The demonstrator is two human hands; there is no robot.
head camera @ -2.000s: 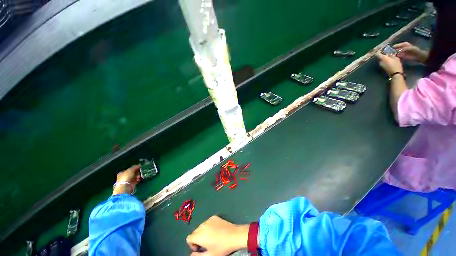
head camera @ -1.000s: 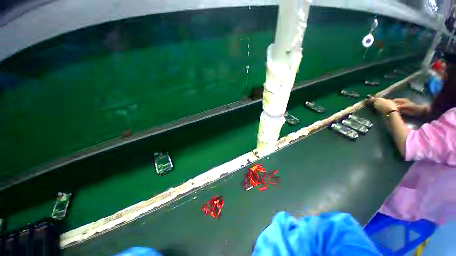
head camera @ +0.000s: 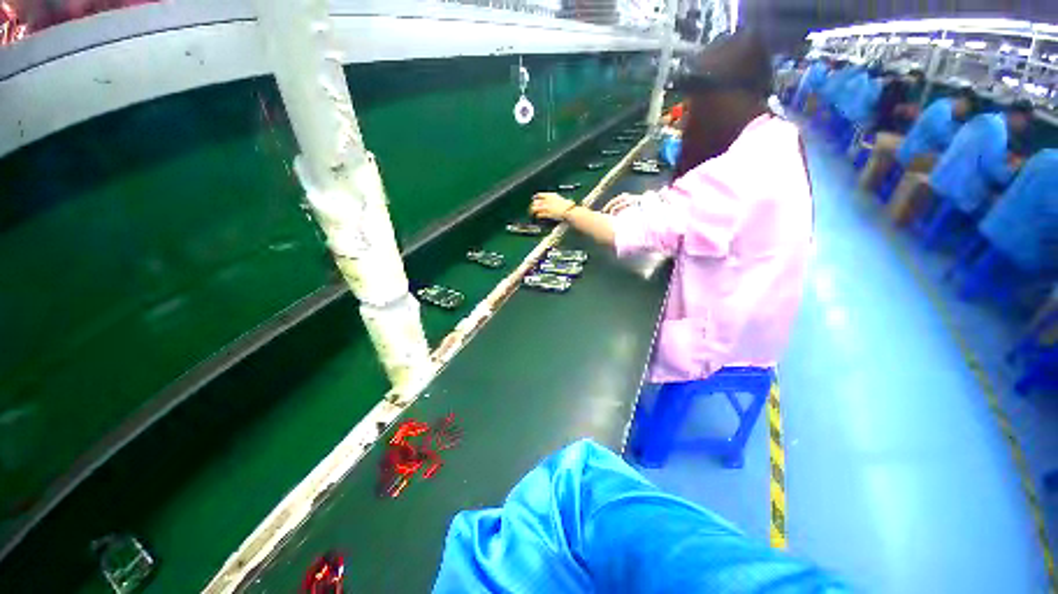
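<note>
Neither of my hands is in the picture; only my blue right sleeve shows at the bottom. Two loose piles of small red parts lie on the dark green bench mat (head camera: pixel 545 383), one pile (head camera: pixel 408 455) near the pale ledge, the other (head camera: pixel 325 573) cut off by the bottom edge. A phone unit (head camera: pixel 123 563) lies on the green belt at the lower left, slightly blurred. More phone units (head camera: pixel 440 297) lie spaced along the belt. Three phone units (head camera: pixel 548 282) lie side by side on the bench near the neighbour.
A tape-wrapped pale post (head camera: pixel 362 250) stands at the whitish ledge (head camera: pixel 304 493). A person in pink (head camera: pixel 737 255) sits on a blue stool (head camera: pixel 708 408) at the right, one hand reaching over the belt. Several people in blue sit farther right beyond a blue floor.
The view has swung right, showing the aisle and more people. My hands, seen two seconds ago, are out of the picture. The neighbour's hand has moved over the belt.
</note>
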